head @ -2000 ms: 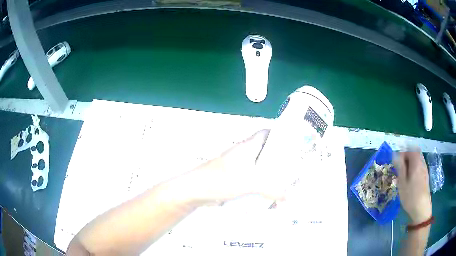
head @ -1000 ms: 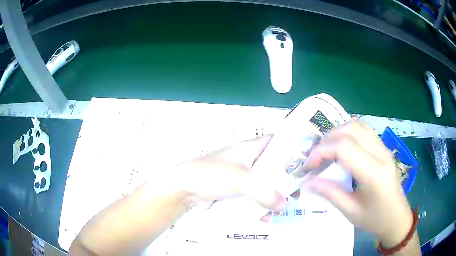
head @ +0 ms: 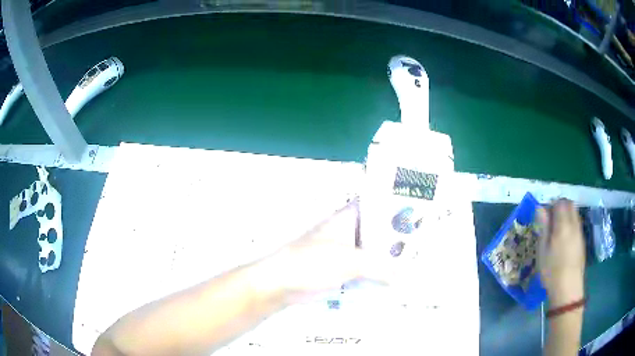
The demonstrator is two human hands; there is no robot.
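A white handset (head: 411, 149) is held over the white paper work mat (head: 160, 229). Its dark display window shows lit segments, with an oval button and a smaller button below it. My left hand (head: 334, 250) is closed around the handle from the left; glare washes out its fingers. My right hand (head: 562, 240) is at the right side of the blue parts bin (head: 532, 299), which holds small tan and dark scraps. The right hand is blurred, and its fingertips and anything in them cannot be made out.
A green conveyor belt (head: 244, 90) runs behind the paper, with spaced handsets, one (head: 414, 90) just behind the held one. A grey post (head: 42, 90) stands left. A die-cut sheet (head: 47, 222) lies left; a clear plastic bag (head: 603, 233) lies beyond the bin.
My right hand has moved from the held handset's buttons right to the blue bin. My left hand has turned the handset more upright. Belt handsets have shifted slightly.
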